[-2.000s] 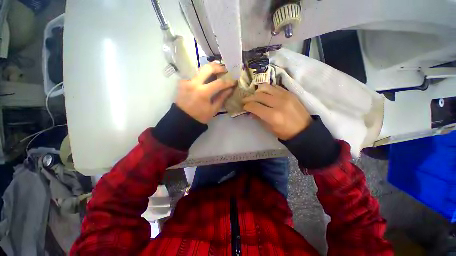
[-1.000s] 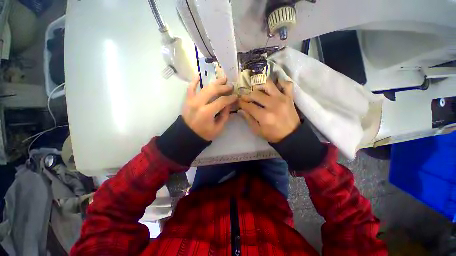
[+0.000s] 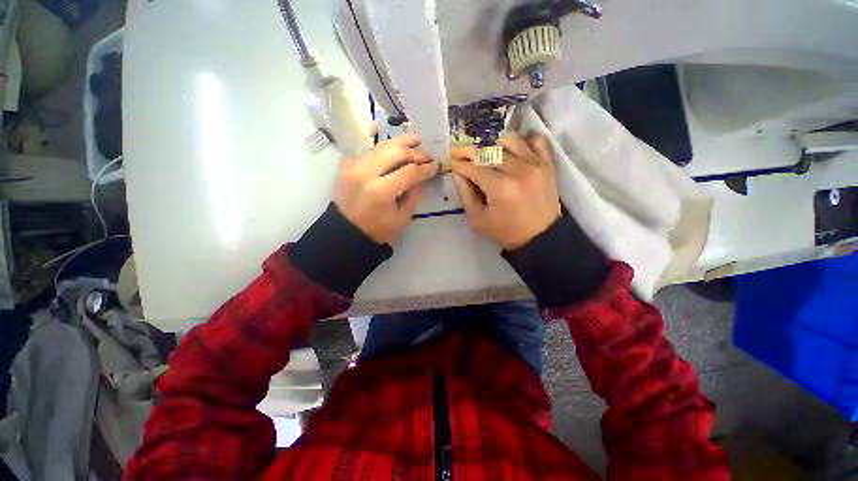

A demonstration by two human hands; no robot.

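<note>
The pale fabric piece [image 3: 616,178] lies on the machine bed, running from the needle area down to the right past my right hand. The white sewing machine [image 3: 602,47] stands over it, with a cream ribbed knob [image 3: 489,155] just above my right fingers. My left hand [image 3: 384,185] has its fingertips together left of the needle area. My right hand [image 3: 513,188] lies at the fabric's near edge, fingers bent under the knob. The fingertips of both hands almost meet. What they pinch is mostly hidden, and so is the needle.
A lamp [image 3: 337,108] on a flexible tube stands left of my left hand. A larger ribbed dial [image 3: 534,45] is on the machine head. A black flat rectangle [image 3: 644,113] lies behind the fabric. Grey cloth [image 3: 56,376] is heaped at lower left. A blue bin [image 3: 800,324] is at right.
The brownish cloth between my fingers has moved up under the machine head and hardly shows now. My right hand has moved up and in. The pale fabric has shifted slightly.
</note>
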